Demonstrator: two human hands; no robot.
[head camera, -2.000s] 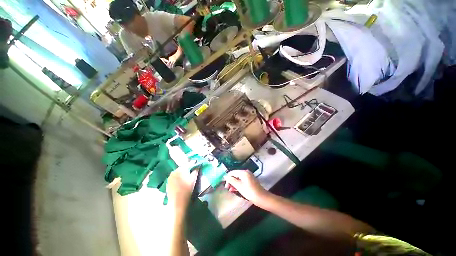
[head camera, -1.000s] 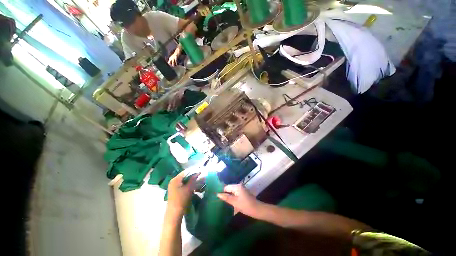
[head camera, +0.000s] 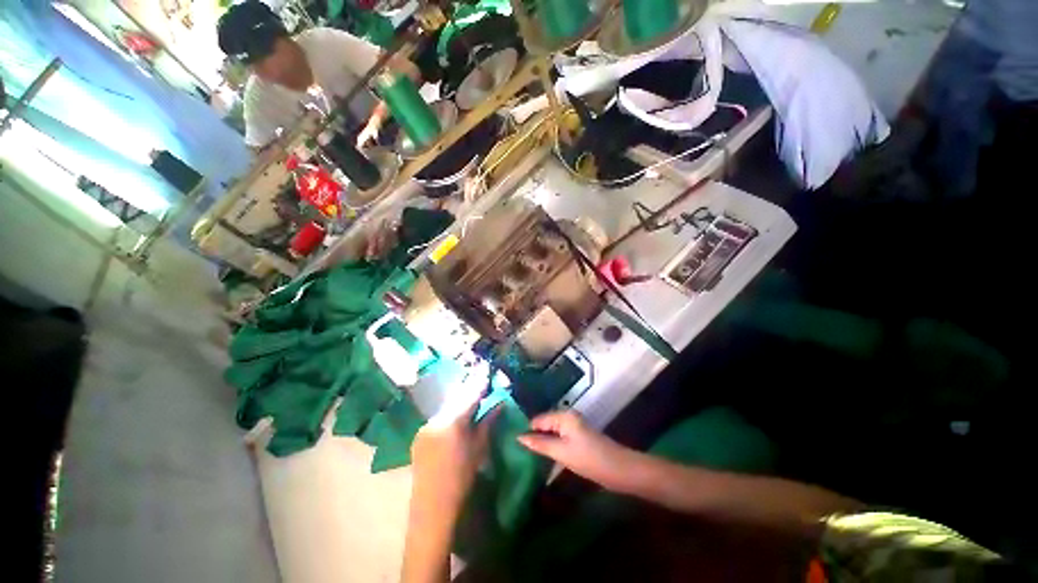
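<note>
The overlock machine (head camera: 518, 273) stands on the pale table, with a bright glare at its needle area. A green fabric strip (head camera: 515, 461) runs from the glare down over the table's front edge. My left hand (head camera: 450, 438) is at the strip's left side, close to the needle area; its fingers are blurred by the glare. My right hand (head camera: 563, 442) pinches the strip's right edge with thumb and fingers. A crumpled heap of green cut pieces (head camera: 313, 342) lies left of the machine.
A parts tray (head camera: 708, 253) and a red item (head camera: 616, 271) are on the table's right. A narrow dark tape (head camera: 640, 323) crosses the machine's right side. Behind are green thread cones (head camera: 408, 108), a red bottle (head camera: 315, 188), white fabric (head camera: 802, 103) and a person (head camera: 302, 68) opposite.
My left hand has moved right and slightly down, closer to my right hand. The strip hangs narrower between the hands. The whole view has shifted slightly.
</note>
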